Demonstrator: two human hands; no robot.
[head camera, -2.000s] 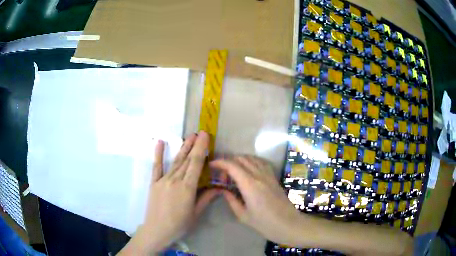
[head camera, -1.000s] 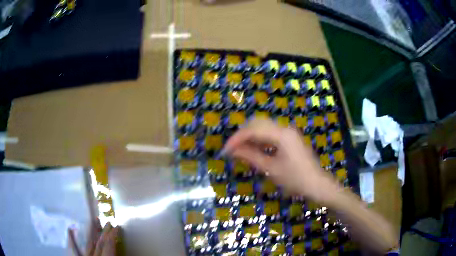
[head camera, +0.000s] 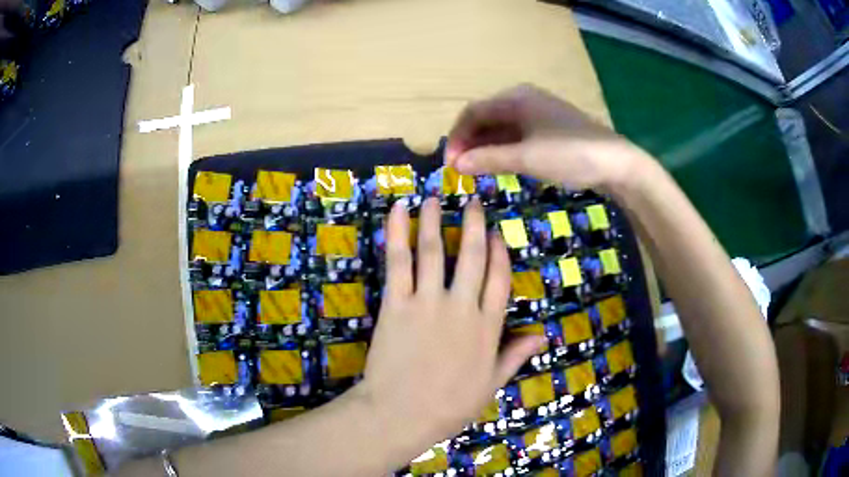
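Observation:
Rows of small dark circuit boards (head camera: 303, 331) fill the black foam tray (head camera: 289, 156). Most carry amber Kapton tape pieces (head camera: 279, 306); several transformers at the upper right show pale yellow tops (head camera: 513, 233). My right hand (head camera: 526, 135) reaches over the tray's far edge, thumb and forefinger pinched at the upper edge of an amber tape piece (head camera: 457, 181) lying on a top-row transformer. My left hand (head camera: 437, 326) lies palm down across the boards, fingers apart, fingertips just below that row. It hides several boards, and my right hand and wrist hide some top-row ones.
Brown cardboard (head camera: 372, 74) surrounds the tray, with a white tape cross (head camera: 186, 119) at left. A second black mat (head camera: 65, 168) is at upper left. Clear film (head camera: 177, 416) and an amber strip (head camera: 86, 447) lie lower left. White objects show at the top edge.
The view has moved towards the tray's far edge. My left hand has come from the tape strip onto the boards. My right hand has moved to the top row, where a formerly yellow top is now amber.

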